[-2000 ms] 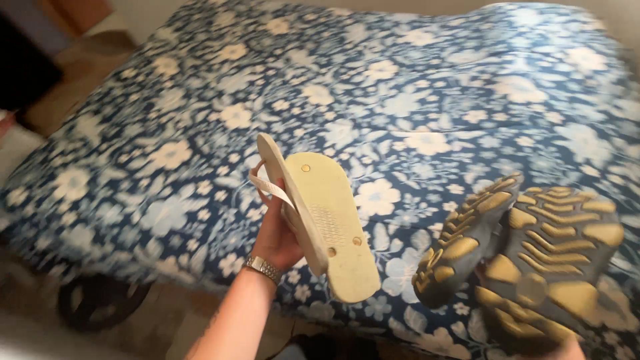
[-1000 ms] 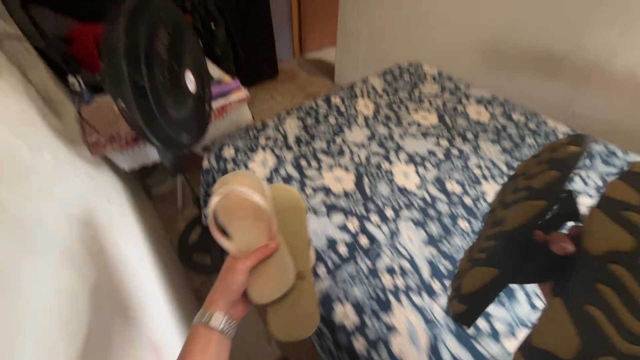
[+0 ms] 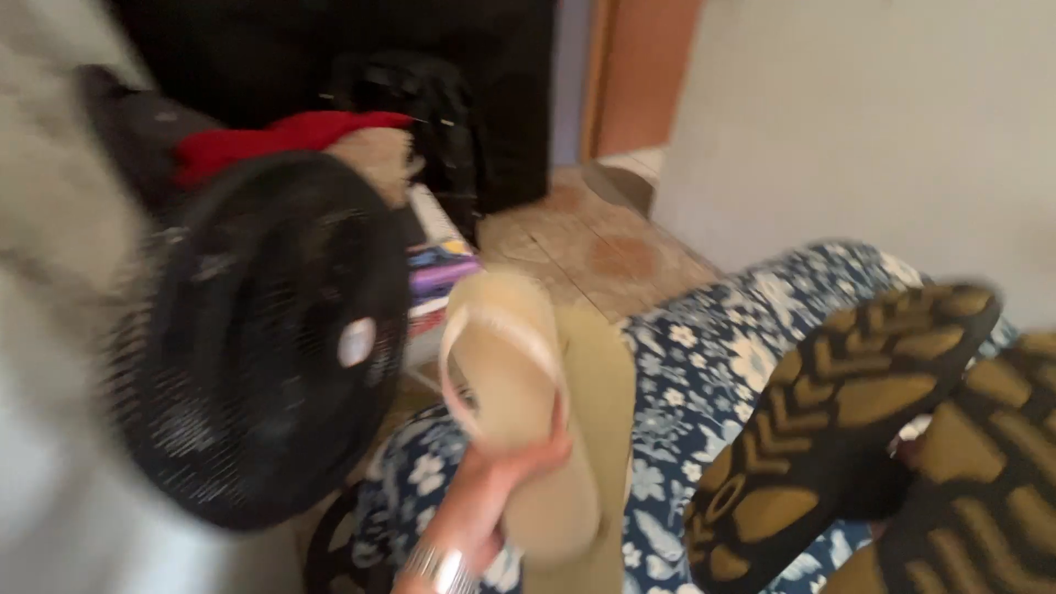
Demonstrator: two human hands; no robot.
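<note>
My left hand (image 3: 503, 474), with a metal-banded watch on its wrist, grips a pair of beige flip-flops. The front flip-flop (image 3: 503, 363) shows its footbed and pale strap; the other flip-flop (image 3: 606, 396) lies behind it, its flat side partly covered. At the right, a pair of shoes with black and tan treaded soles is held up, one shoe (image 3: 825, 421) tilted beside the other shoe (image 3: 982, 487), which the frame edge cuts off. Of my right hand (image 3: 907, 450) only a small blurred part shows between the shoes, closed on them.
A black fan (image 3: 272, 338) stands close at the left beside a pale wall. Behind it are red cloth (image 3: 280, 140), a black backpack (image 3: 421, 124) and stacked items (image 3: 441, 276). A bed with a blue floral cover (image 3: 742, 338) lies beneath the footwear. Tiled floor (image 3: 577, 231) leads to a doorway.
The view has swung left, bringing the fan and doorway closer. Both pairs of footwear remain in my hands, and the flip-flops have turned so that the front footbed faces me.
</note>
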